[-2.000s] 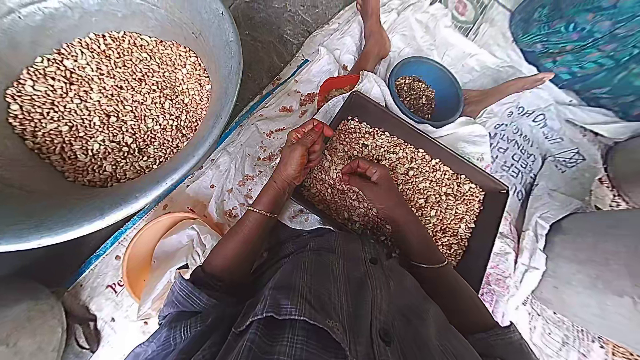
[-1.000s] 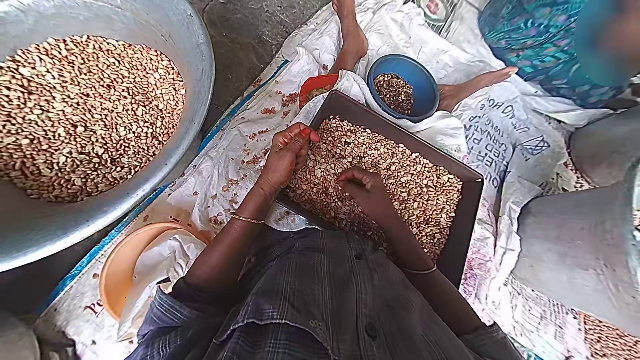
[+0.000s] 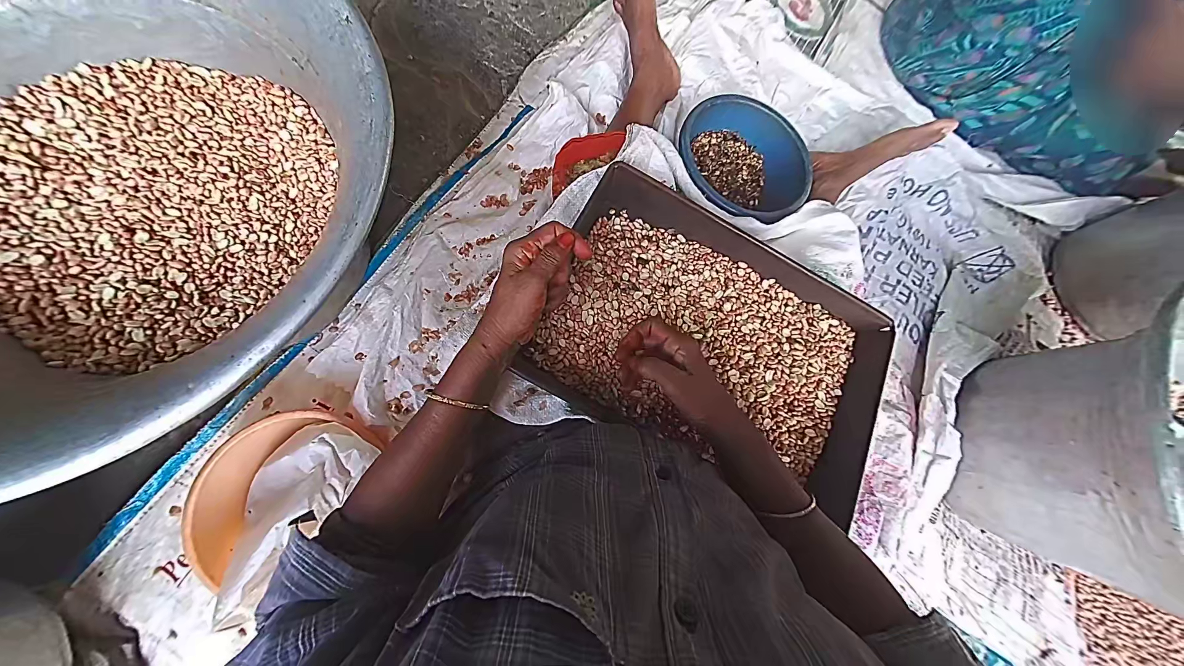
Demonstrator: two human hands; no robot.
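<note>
A dark rectangular tray full of split nuts or kernels lies tilted across the white sacks in front of my body. Over the tray's left corner, my left hand is raised with its thumb and fingers drawn together; whether something is pinched there cannot be told. Close above the kernels, near the middle of the tray, my right hand has its fingers curled, and what may be between them is hidden. A blue bowl with dark bits stands just beyond the tray, beside a red container.
A large metal basin heaped with kernels fills the left. An orange bowl holding white cloth or sacking is at lower left. Metal vessels stand at right. Another person's patterned cloth shows at upper right. Bare feet rest beyond the tray.
Both hands stay over the tray, with small finger movements. At upper right, a blurred part of another person has come into view since two seconds ago. The view has shifted somewhat.
</note>
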